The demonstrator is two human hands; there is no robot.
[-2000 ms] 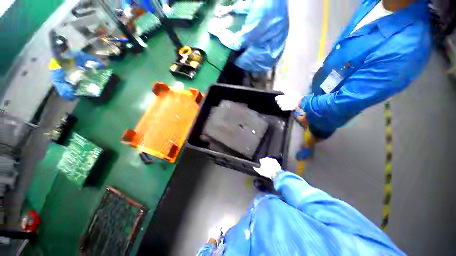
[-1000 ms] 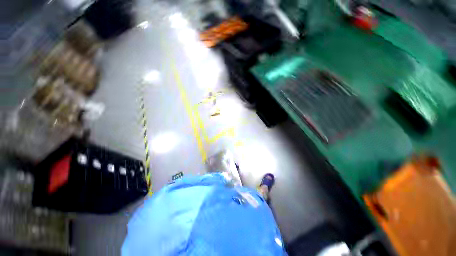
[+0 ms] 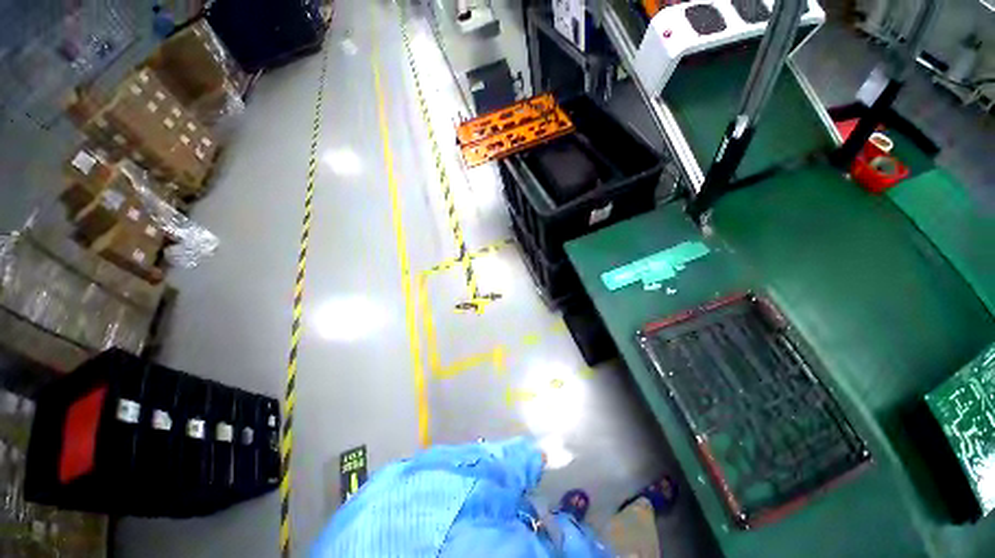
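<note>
Neither of my hands is in view; only my blue smock shows at the bottom edge. A dark openwork plate in a reddish-brown-rimmed solder pallet point(image 3: 758, 409) lies flat on the green bench. Teal strips point(image 3: 655, 265) lie on the bench beyond it, with small teal pieces beside them. A populated green circuit board point(image 3: 973, 420) is cut off by the right edge.
Black totes point(image 3: 595, 213) stand at the bench end, with an orange cut-out plate point(image 3: 513, 129) across one. A white machine point(image 3: 698, 44) and red item point(image 3: 878, 169) are beyond. Stacked cartons point(image 3: 147, 125) and black bins point(image 3: 164, 431) stand left across the aisle.
My view has swung from the black bin and the other person towards the aisle and pallet. The orange ribbed tray and white glove at the lower edge have left the picture.
</note>
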